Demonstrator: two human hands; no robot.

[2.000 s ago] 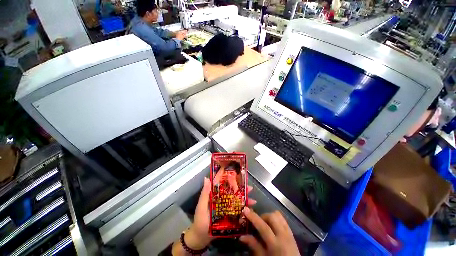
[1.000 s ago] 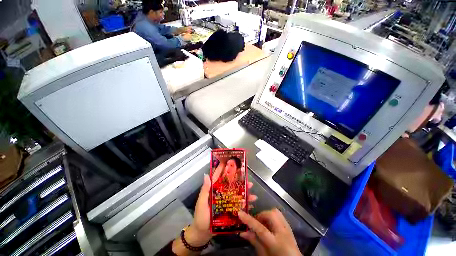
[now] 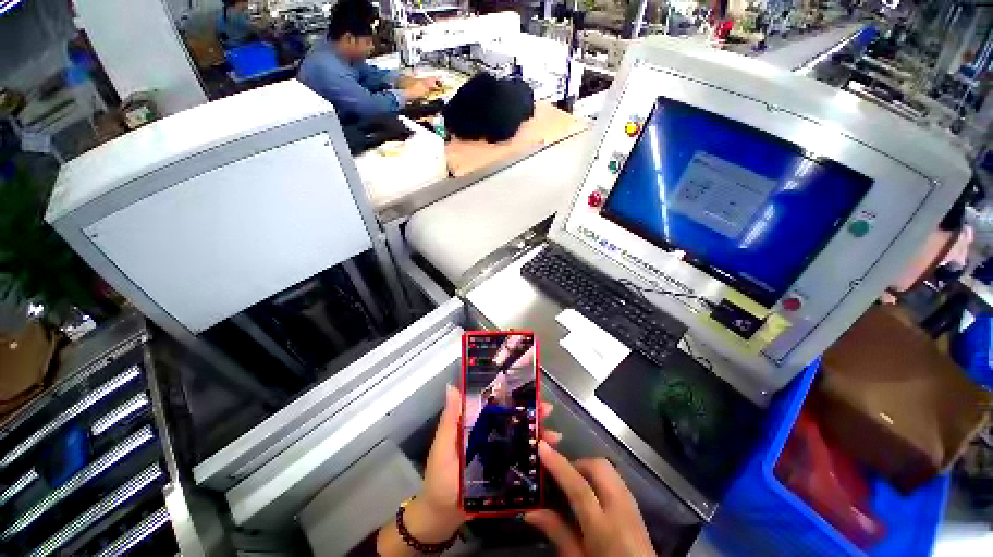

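A smartphone (image 3: pixel 501 424) in a red case stands upright at the lower middle, its lit screen towards me, showing a darker picture. My left hand (image 3: pixel 438 473) is wrapped around its left side and back, with fingertips showing at the right edge and a beaded bracelet on the wrist. My right hand (image 3: pixel 593 509) is at the phone's lower right, fingers bent, with the thumb or a finger near its edge. Whether the right hand grips the phone cannot be told.
The inspection console (image 3: pixel 751 207) with blue screen stands right, keyboard (image 3: pixel 602 301) and mouse pad (image 3: pixel 681 419) below it. A blue bin (image 3: pixel 751 511) holds a brown bag (image 3: pixel 898 397) and red material. A roller conveyor (image 3: pixel 93 468) lies left. A person (image 3: pixel 354 82) works behind a conveyor belt.
The phone screen has changed from a face with red and yellow text to a darker picture. My right fingers have moved from over the lower screen to its right edge.
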